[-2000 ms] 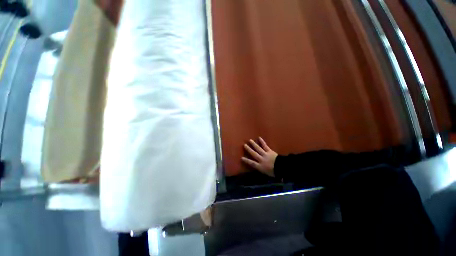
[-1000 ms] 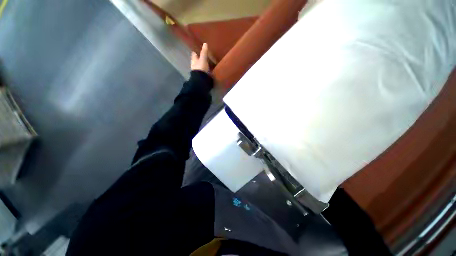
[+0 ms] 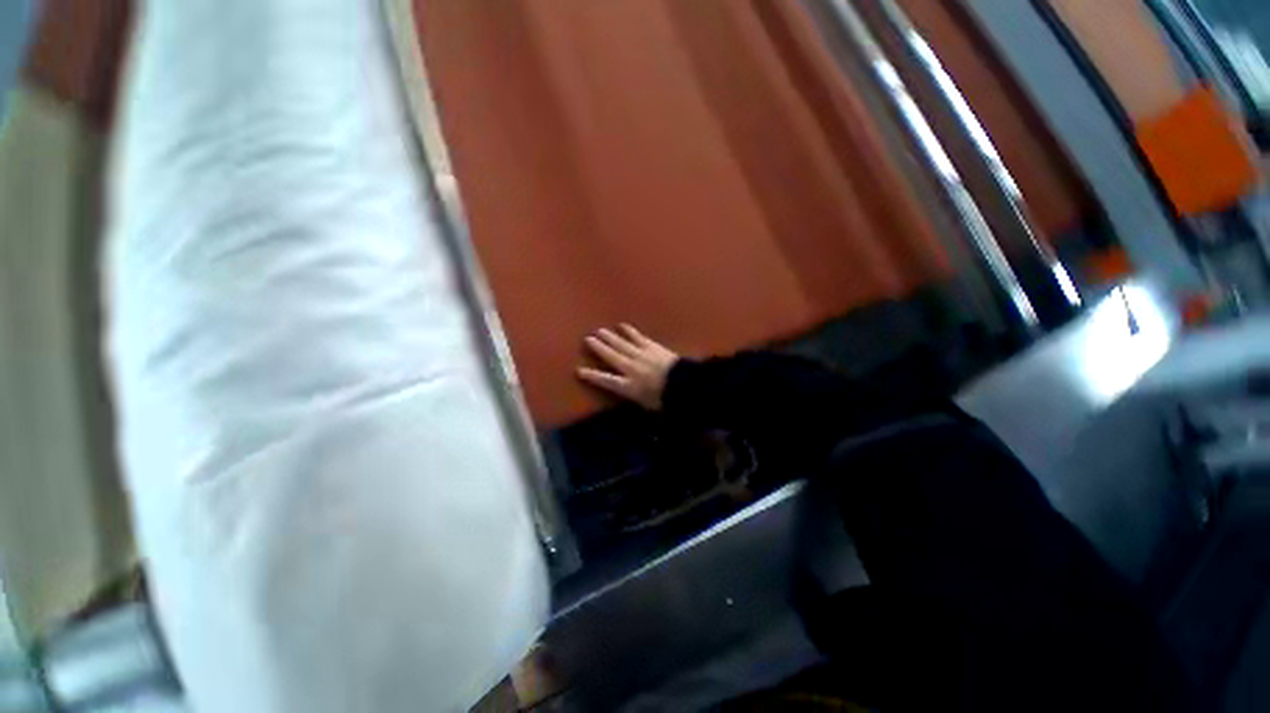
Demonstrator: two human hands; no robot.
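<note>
The orange-brown sheet (image 3: 627, 181) lies on the machine's black bed (image 3: 613, 460), with soft ripples running away from me. My right hand (image 3: 630, 365) rests on the sheet near its close edge, palm down, fingers spread, gripping nothing. Its black sleeve reaches in from the lower right. A thick white wrinkled roll (image 3: 320, 418) lies left of the sheet, beside a long metal strip (image 3: 481, 300). I cannot make out my left hand; a small blurred tan patch under the roll's near end is unclear. The picture is blurred.
Two shiny metal bars (image 3: 961, 153) cross above the sheet at the right, with a grey beam (image 3: 1072, 126) and an orange box (image 3: 1198, 151) beyond. Tan material (image 3: 49, 334) lies left of the roll. A metal side rail (image 3: 696, 557) runs along the near side.
The view has swung back from the left-hand table to the machine. My left hand, earlier by the folded sheet, has left view; my right hand shows again. More black bed shows near me than two seconds ago.
</note>
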